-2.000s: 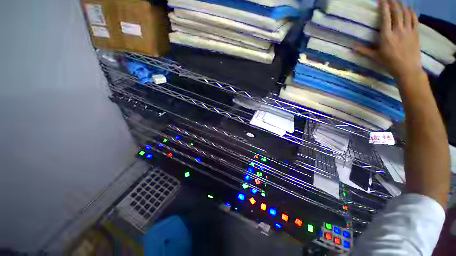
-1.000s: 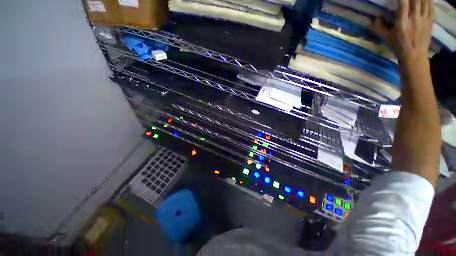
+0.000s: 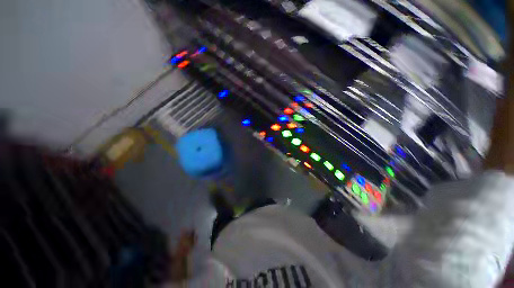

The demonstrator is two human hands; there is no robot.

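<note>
The picture is blurred. My right sleeve and part of the forearm show at the right edge, but the hand is out of the picture. A small skin-coloured shape at the lower left may be my left hand (image 3: 183, 253); whether it holds anything cannot be told. The wire shelving rack (image 3: 338, 135) runs diagonally across the right, with red, green and blue lights and white sheets (image 3: 338, 18) on its shelves. A light blue stool (image 3: 200, 152) with a small centre hole stands on the floor. A white pocketed tray (image 3: 189, 109) lies behind it.
A white wall (image 3: 73, 67) fills the upper left. A brown box-like thing (image 3: 121, 147) is near its foot. Dark striped shelving (image 3: 67, 219) is at the lower left. My torso and a dark shoe-like shape (image 3: 349, 228) are at the bottom.
The view has tilted down, so the stool, tray and lights sit higher. My right hand and most of the stacked boards have left the picture. Dark shelving has appeared at the lower left.
</note>
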